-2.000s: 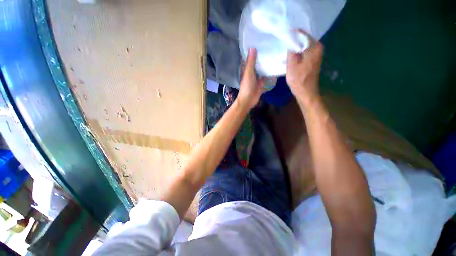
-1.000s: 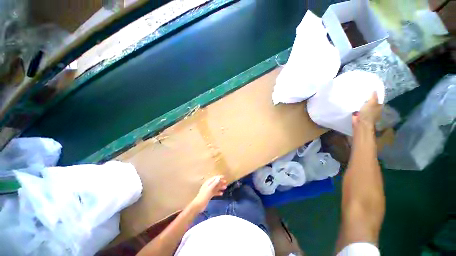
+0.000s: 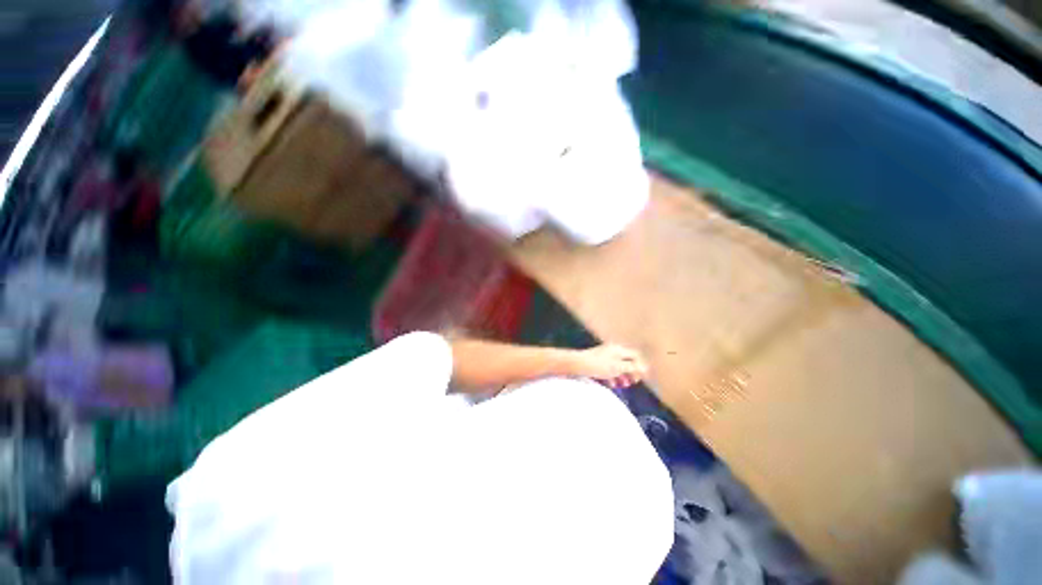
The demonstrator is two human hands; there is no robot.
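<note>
The picture is blurred. My left hand [image 3: 615, 365] rests at the near edge of the cardboard-covered bench [image 3: 788, 366]. Its fingers look loosely curled and nothing shows in it, but blur hides whether they are apart. My right hand is not in view. A big heap of white foam bags [image 3: 548, 137] lies at the far end of the bench, away from my hand. A white foam bag [image 3: 1006, 526] is cut off by the lower right edge.
The green conveyor [image 3: 846, 160] with its lighter rail runs beyond the bench. A red crate [image 3: 457, 280] is low beside the bench, with a brown carton [image 3: 309, 171] behind it. White wrapped parts [image 3: 714, 526] show below the bench edge. Green crates are blurred at the left.
The view has swung left to the heap of bags. My right hand and the white bundle it was on have left the picture. My left hand stays by the bench edge.
</note>
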